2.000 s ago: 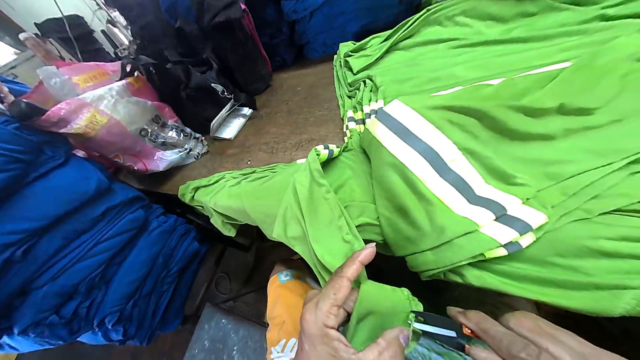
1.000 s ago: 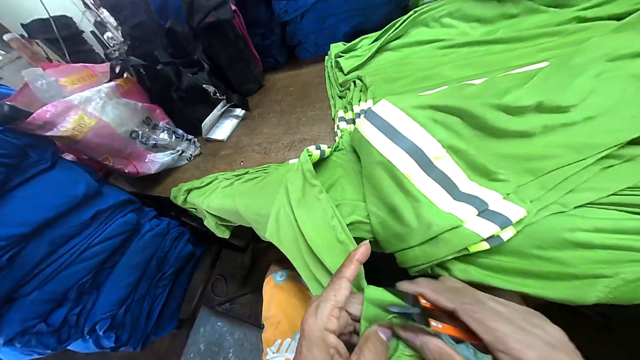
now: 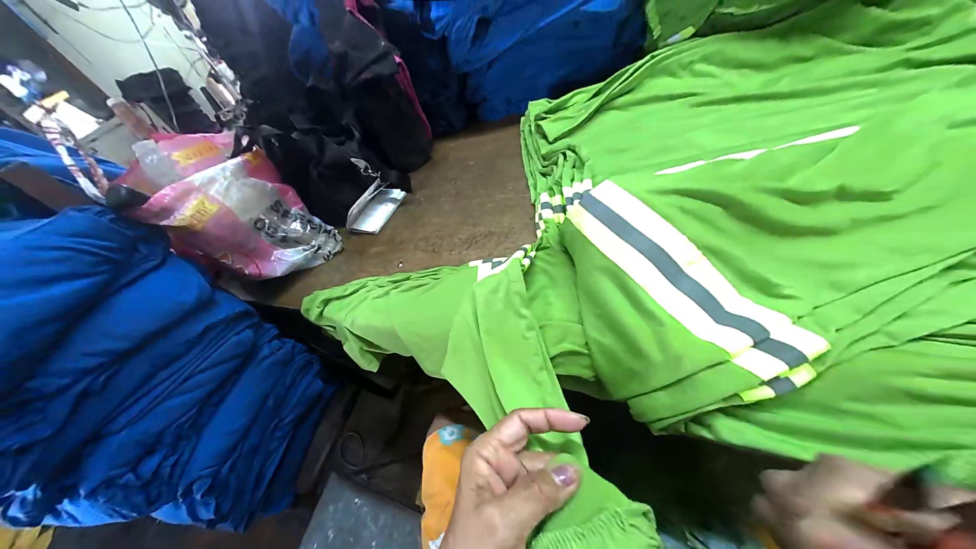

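Observation:
A green fabric sleeve (image 3: pixel 503 358) hangs over the front edge of the wooden table. Near its gathered cuff, my left hand (image 3: pixel 518 480) pinches the cloth between thumb and fingers, with the index finger stretched out. At the lower right, my right hand (image 3: pixel 846 503) is blurred and apart from the cuff; something dark and orange, apparently the small cutting tool, shows in it. A pile of green garments (image 3: pixel 762 213) with white and grey striped bands (image 3: pixel 671 282) lies on the table beside the sleeve.
Blue garments (image 3: pixel 130 366) are piled at the left. A pink and clear plastic bag (image 3: pixel 236 206) sits on the wooden table (image 3: pixel 465 191), next to a black bag (image 3: pixel 328 152). Blue cloth (image 3: pixel 541 53) lies at the back. Below are a grey surface (image 3: pixel 358 518) and orange patterned cloth (image 3: pixel 442 480).
My right hand has moved right, away from the cuff, with the tool that was at the cloth one second ago. My left hand still holds the sleeve.

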